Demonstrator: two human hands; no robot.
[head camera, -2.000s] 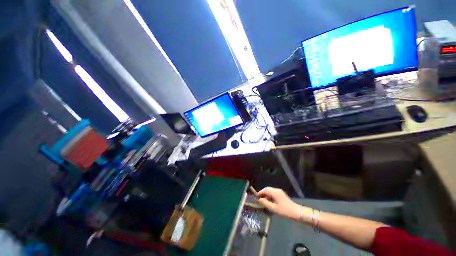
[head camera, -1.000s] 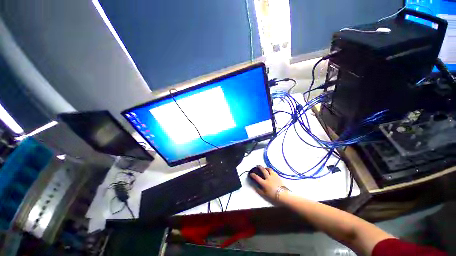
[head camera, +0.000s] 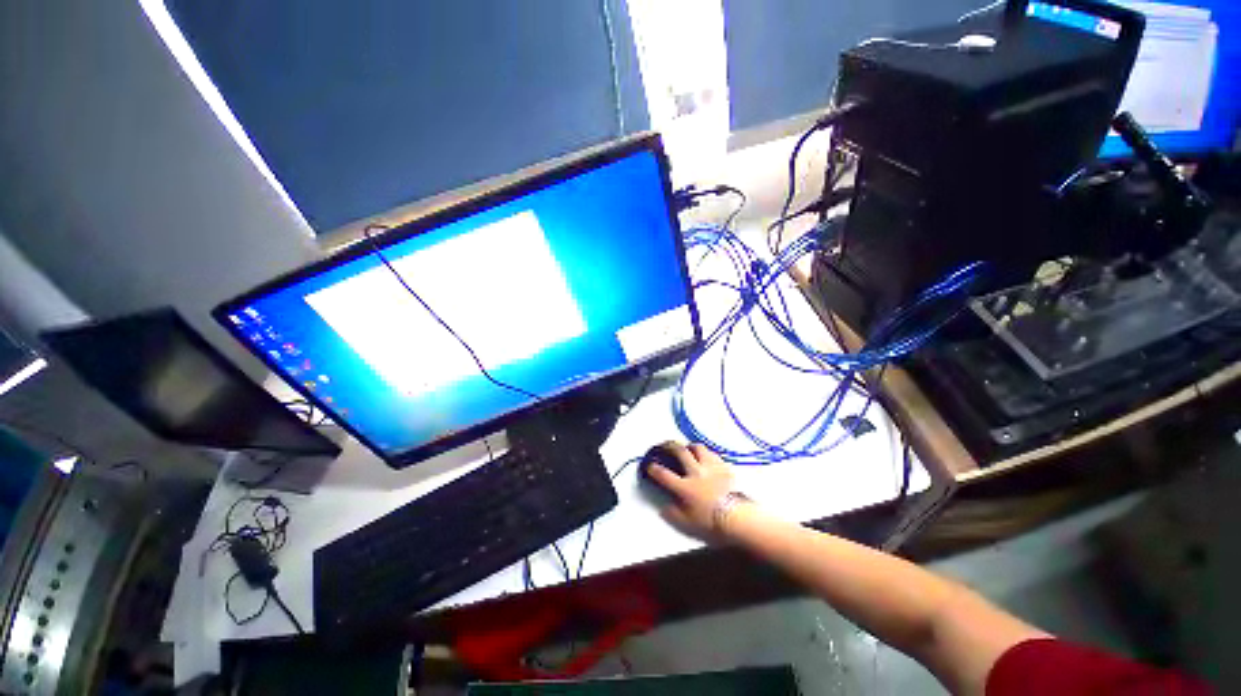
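Note:
My right hand (head camera: 700, 492) rests on a small black computer mouse (head camera: 664, 460) on the white desk (head camera: 653, 537). The forearm comes in from the lower right, with a thin bracelet at the wrist and a red sleeve. A black keyboard (head camera: 463, 530) lies to the left of the mouse, before a monitor (head camera: 476, 306) with a blue screen and a white window. A thin black cable hangs across the screen. My left hand is not in view.
Blue cables (head camera: 776, 394) lie coiled right of the monitor, beside a black computer tower (head camera: 966, 150). A darker screen (head camera: 184, 381) stands at the left, with a black cable and adapter (head camera: 255, 558) below. Red material (head camera: 558, 628) shows under the desk edge.
Two seconds ago my right hand was at the edge of a green surface; one second ago it was on the mouse, where it stays. The view has moved closer to the monitor.

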